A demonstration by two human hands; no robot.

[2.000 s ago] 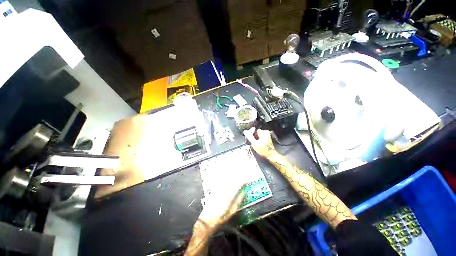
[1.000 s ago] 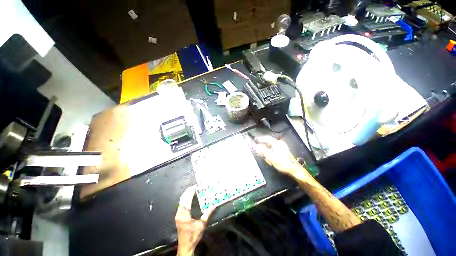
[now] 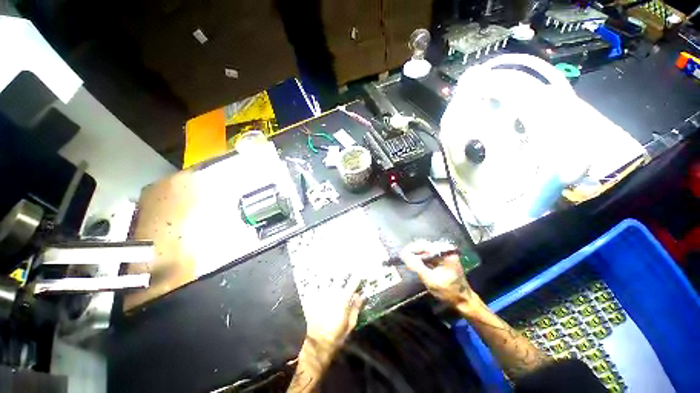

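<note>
A pale PCB panel [image 3: 338,249] with rows of small parts lies on the black bench in front of me, washed out by glare. My left hand [image 3: 331,311] rests on its lower left part, fingers apart. My right hand [image 3: 436,270] grips a thin dark pen-like tool [image 3: 441,254] at the panel's right edge. The tool's tip points left over the panel; whether it touches cannot be told.
A blue tote [image 3: 637,253] at the lower right holds rows of yellow-and-dark boards [image 3: 572,326]. A black station [image 3: 407,163], a round tub [image 3: 354,166] and a large white housing [image 3: 510,146] stand behind. A framed device [image 3: 265,209] sits on the white sheet [image 3: 211,222].
My left hand has moved from the panel's lower left corner onto its face. My right hand has come down and right, now with the tool lying across it towards the panel. The view has shifted slightly.
</note>
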